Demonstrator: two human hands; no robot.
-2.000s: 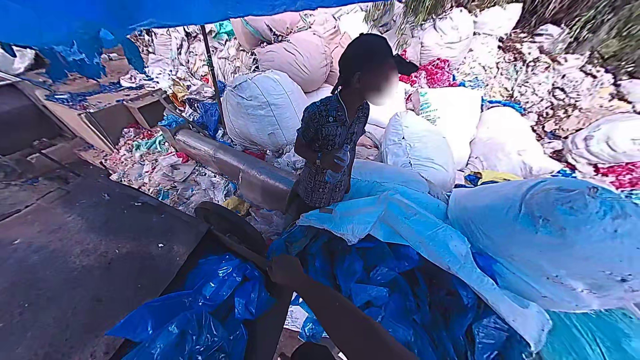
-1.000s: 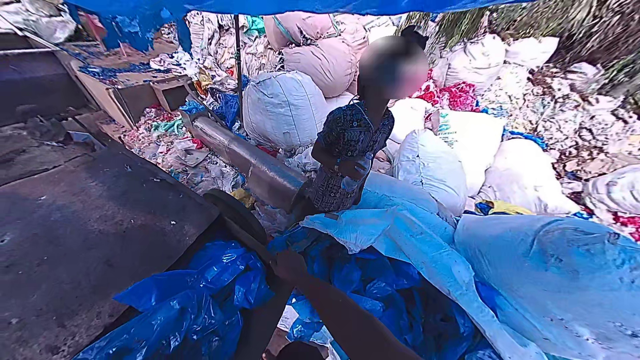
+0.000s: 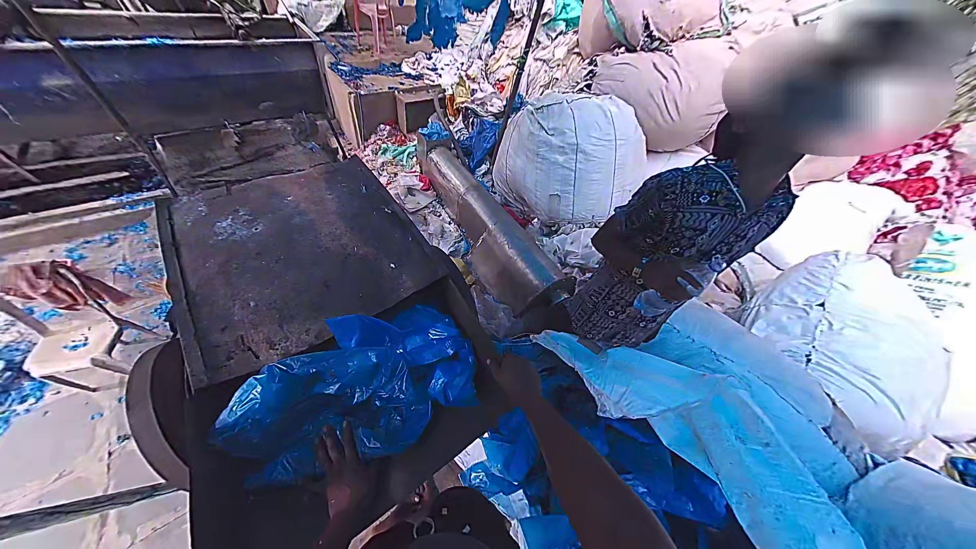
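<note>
My left hand [image 3: 345,473] presses with spread fingers against the near side of crumpled blue plastic film [image 3: 358,381], which lies in the mouth of a dark metal machine hopper [image 3: 305,252]. My right hand [image 3: 516,379] rests on the hopper's right edge, to the right of that film; its fingers are partly hidden, so its grip cannot be told. Below and right of it, more blue plastic film [image 3: 640,465] fills an open light-blue woven sack [image 3: 709,404].
A co-worker [image 3: 686,229] in a patterned shirt stands beyond the sack, near a metal cylinder [image 3: 496,229]. Stuffed white sacks [image 3: 572,156] and loose plastic scrap lie behind. A flywheel [image 3: 156,412] sits at the machine's left, with a plastic chair [image 3: 76,351] farther left.
The view has swung left and down. My left hand has come into sight against the blue film in the hopper. My right hand remains at the hopper's edge.
</note>
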